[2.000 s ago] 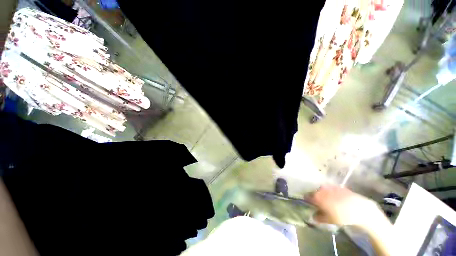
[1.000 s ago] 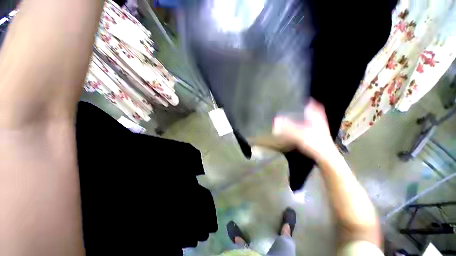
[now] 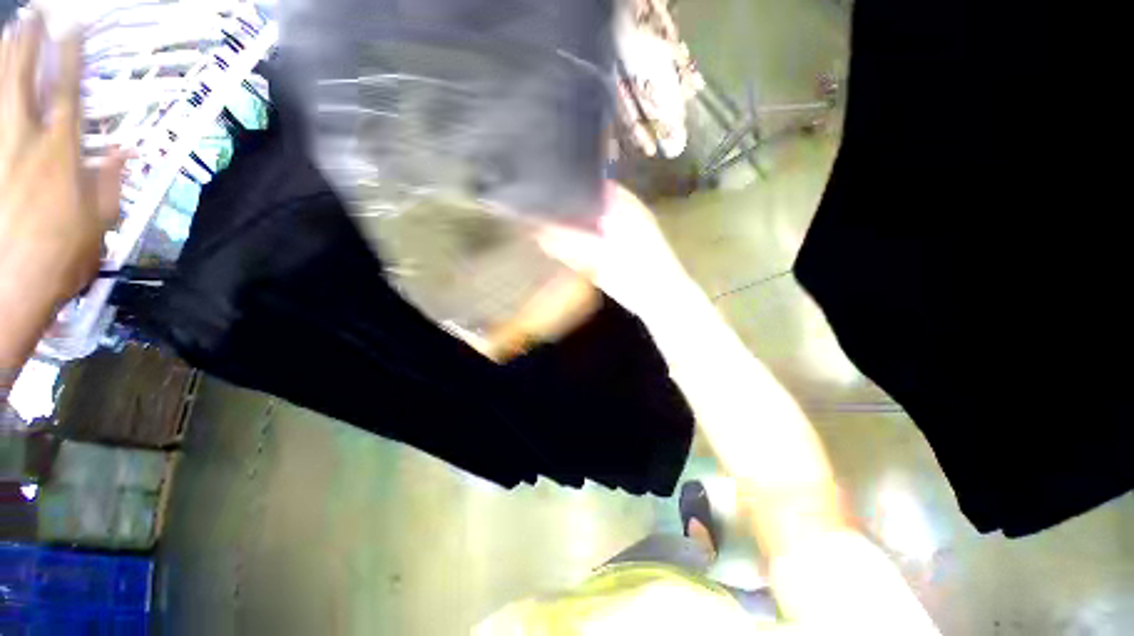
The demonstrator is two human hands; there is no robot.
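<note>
My right hand (image 3: pixel 603 242) grips the brownish lower end of the lint pad (image 3: pixel 466 137), a large grey block in shiny clear plastic. The pad is raised in front of black garments (image 3: pixel 410 385) and hides part of them; I cannot tell if it touches them. My left hand (image 3: pixel 56 186) is at the far left edge, fingers up and apart, partly cut off, beside the white hangers (image 3: pixel 162 149) from which the black garments hang. No object shows in it.
Another black garment (image 3: pixel 982 249) hangs at the right. A floral garment (image 3: pixel 653 75) and rack legs (image 3: pixel 740 131) are at the top. A blue crate (image 3: pixel 75 596) and brownish boxes (image 3: pixel 124 395) stand at the lower left. My shoe (image 3: pixel 696 509) is on the greenish floor.
The view has turned left, bringing in the hangers and crates. My right hand has come up from low right with the pad. My left hand now shows at the hangers.
</note>
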